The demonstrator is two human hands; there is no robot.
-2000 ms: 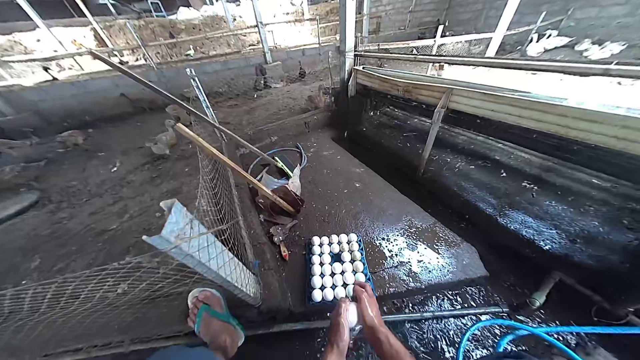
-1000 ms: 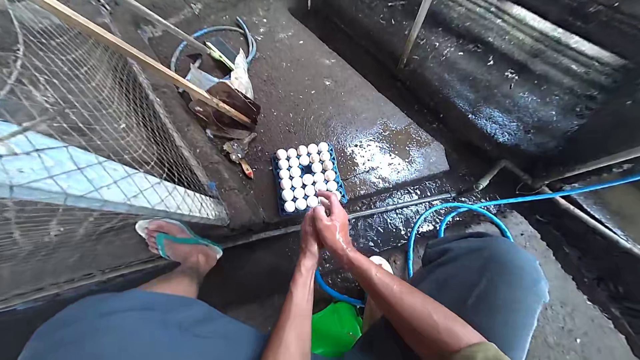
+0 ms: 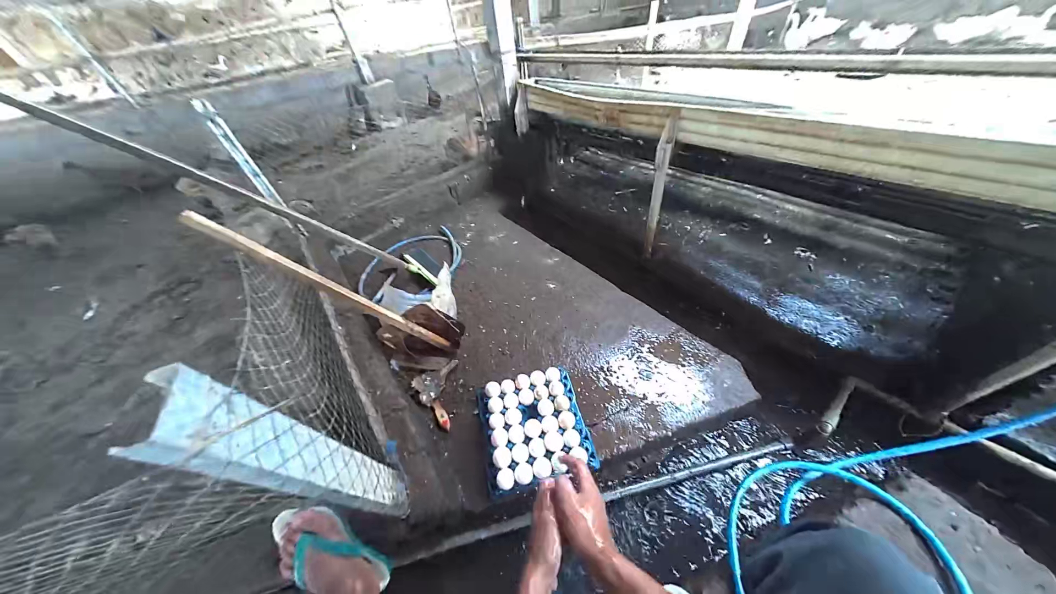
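White eggs (image 3: 516,433) fill most of a blue egg tray (image 3: 584,429) on the wet concrete; one cell near its middle shows no egg. My right hand (image 3: 582,513) reaches the tray's front edge, its fingertips beside the front eggs. Against it, palm side inward, lies my left hand (image 3: 544,528), just below the same edge. Both hands look wet. Whether anything is between them is hidden.
Left of the tray lie a paintbrush (image 3: 442,416) and a wooden-handled tool (image 3: 322,285). Netting (image 3: 289,355) and a metal channel (image 3: 272,441) stand further left. A blue hose (image 3: 858,470) curves at right, beyond a pipe (image 3: 701,472) along the step.
Two seconds ago a white egg showed between my hands; no egg shows between them now. The view dipped, then rose again.
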